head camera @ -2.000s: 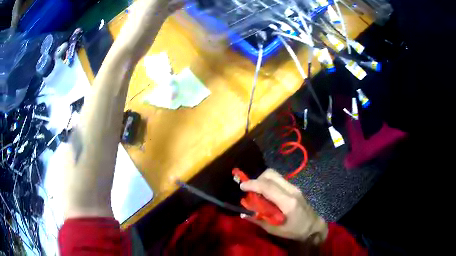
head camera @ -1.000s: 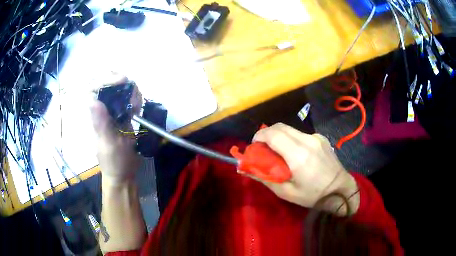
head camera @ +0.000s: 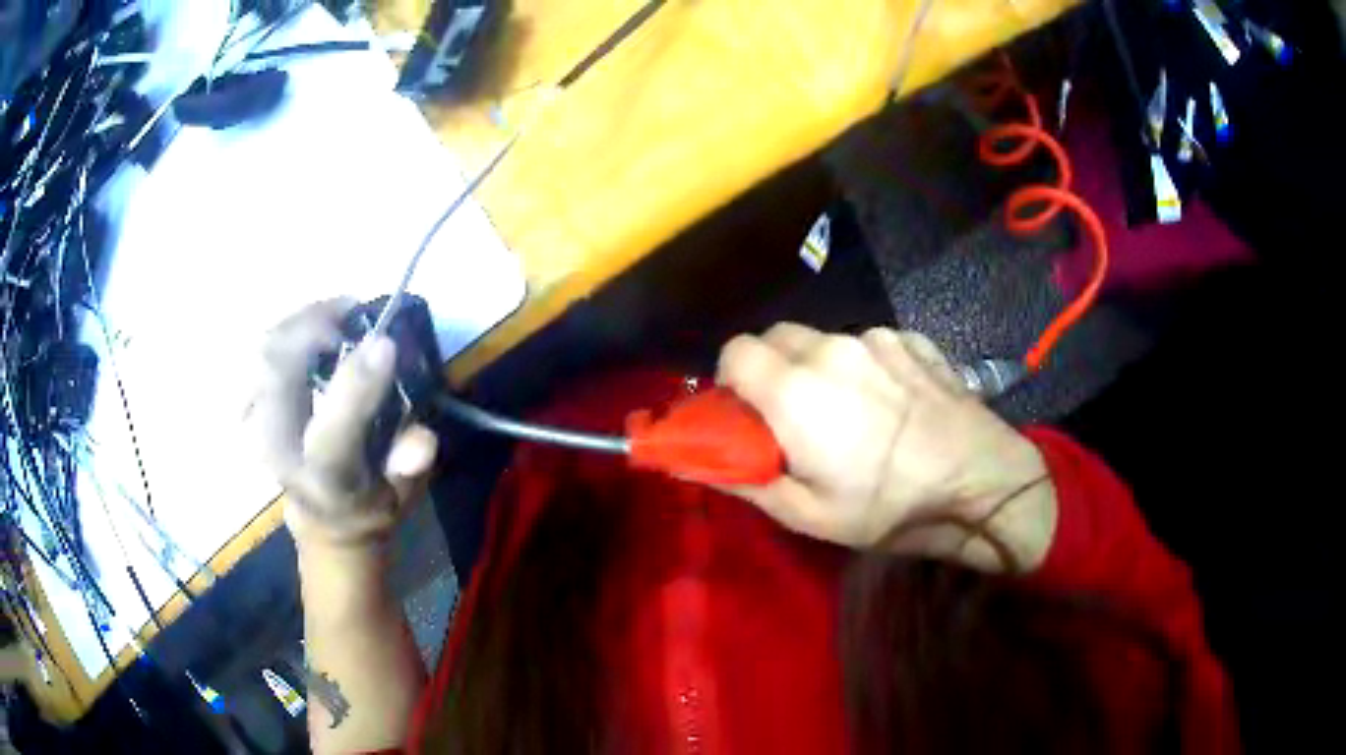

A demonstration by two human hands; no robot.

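Note:
My left hand holds a small black housing over the front edge of the white mat. A thin pale cable runs from the housing up to the right across the mat and onto the wood. My right hand is closed around the red-orange air blow gun. The gun's grey metal nozzle points left, its tip close to the right side of the housing. The nozzle tip is partly lost against the dark housing, so I cannot tell if they touch.
The white mat lies on the yellow-orange bench. Tangled cables fill the left side. A black unit stands at the mat's far corner. A coiled red hose hangs right of the bench edge. White-tipped cables hang at upper right.
My left hand has come back from its far reach and now holds a housing. The blow gun has moved up and left beside it. The view has shifted. The pale cable now stretches over the mat.

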